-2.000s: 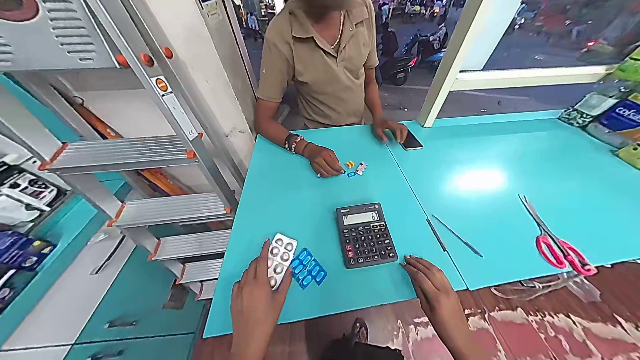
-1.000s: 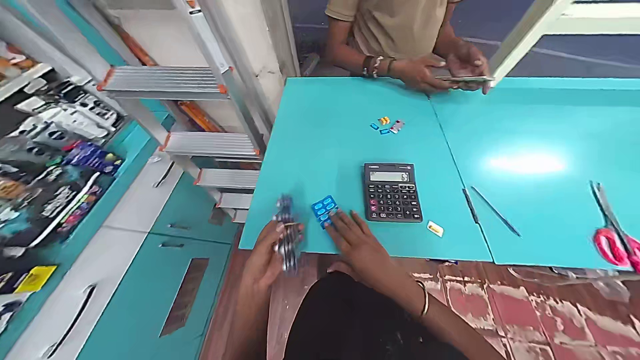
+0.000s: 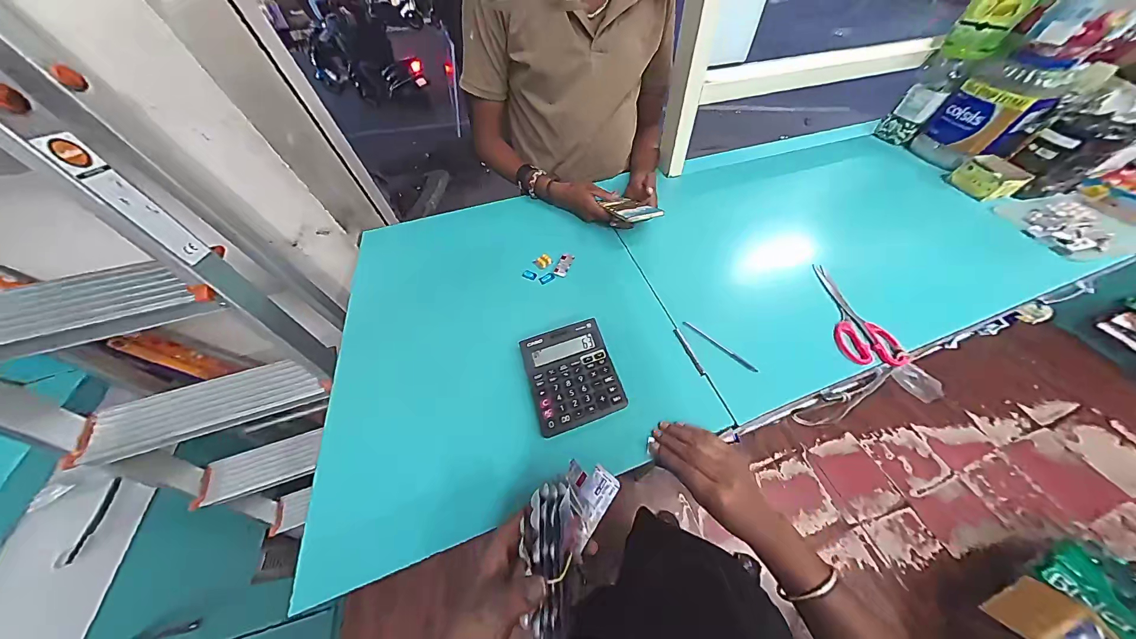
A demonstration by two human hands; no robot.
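My left hand (image 3: 510, 572) is closed around a banded stack of blister packs (image 3: 555, 541) at the counter's near edge. A small printed carton or packet (image 3: 593, 497) stands beside the stack. My right hand (image 3: 701, 461) rests by the counter edge, its fingertips on something small and pale, partly hidden. A black Casio calculator (image 3: 575, 377) lies on the turquoise counter (image 3: 426, 390). Beyond it are several small cut blister pieces, blue (image 3: 538, 277), yellow (image 3: 543, 261) and silver (image 3: 564, 264). Across the counter, a person's hands (image 3: 612, 202) hold a phone or similar flat object (image 3: 632, 210).
Red-handled scissors (image 3: 865, 337) and a thin pen-like stick (image 3: 721, 346) lie to the right. Plastic jars (image 3: 976, 115) and a tray of small packets (image 3: 1069, 226) stand at the back right. An aluminium stepladder (image 3: 204, 408) leans at the left, close to the counter.
The blue blister strip near the calculator has left the counter. My right hand has moved from there to the right, to the counter's edge. The other person has picked up the flat object.
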